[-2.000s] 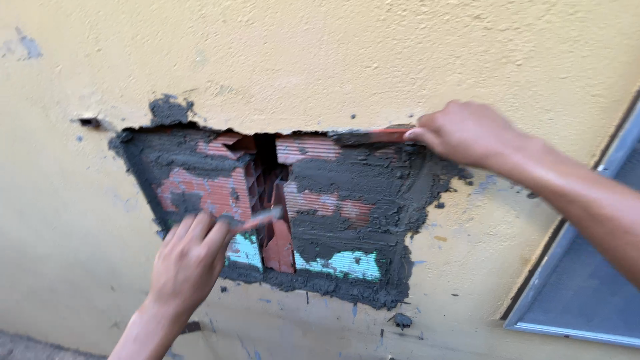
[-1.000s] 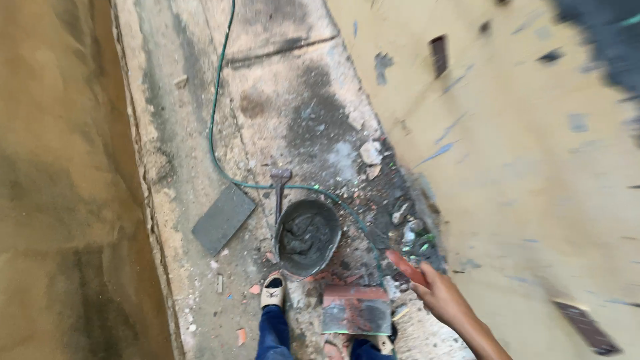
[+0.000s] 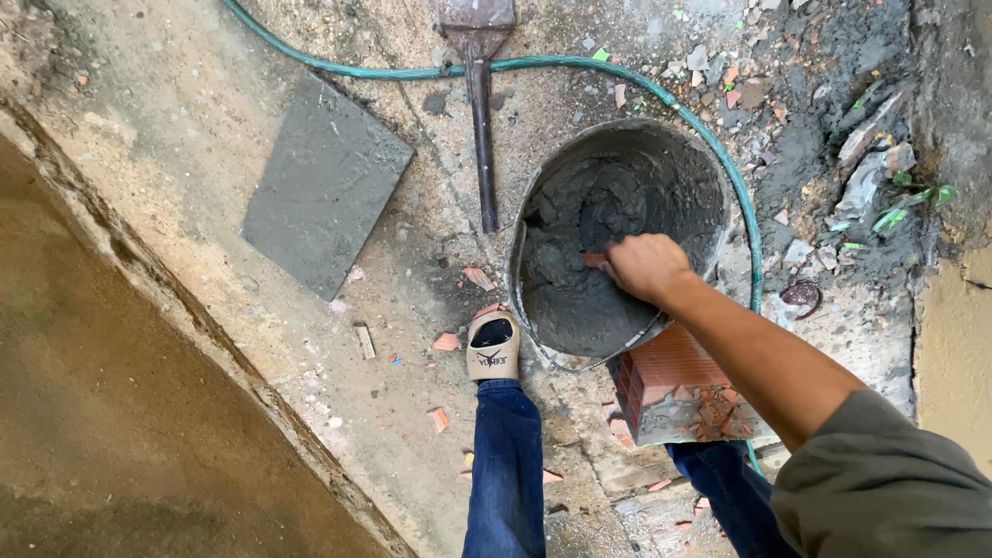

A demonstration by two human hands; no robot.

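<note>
My right hand (image 3: pixel 647 267) reaches into a round bucket (image 3: pixel 535 329) of wet grey mortar (image 3: pixel 573 306). It is closed on a small reddish piece (image 3: pixel 595 260), whose far end is in or against the mortar; whether this is a tool's handle or a brick shard I cannot tell. Below the bucket's lower right rim, a red hollow clay brick (image 3: pixel 670 360) with broken bits on it lies partly behind my forearm. My left hand is out of view.
A flat grey board (image 3: pixel 329 186) and a long-handled tool with a flat metal head (image 3: pixel 477 46) lie left of the bucket. A green hose (image 3: pixel 744 194) curves around it. Brick chips and rubble (image 3: pixel 732 85) litter the ground. My shoe (image 3: pixel 494 345) stands beside the bucket.
The view has turned from the wall patch down to the ground. My right hand, beside the bucket one second ago, is now inside it. My left hand, seen at the wall earlier, is out of view.
</note>
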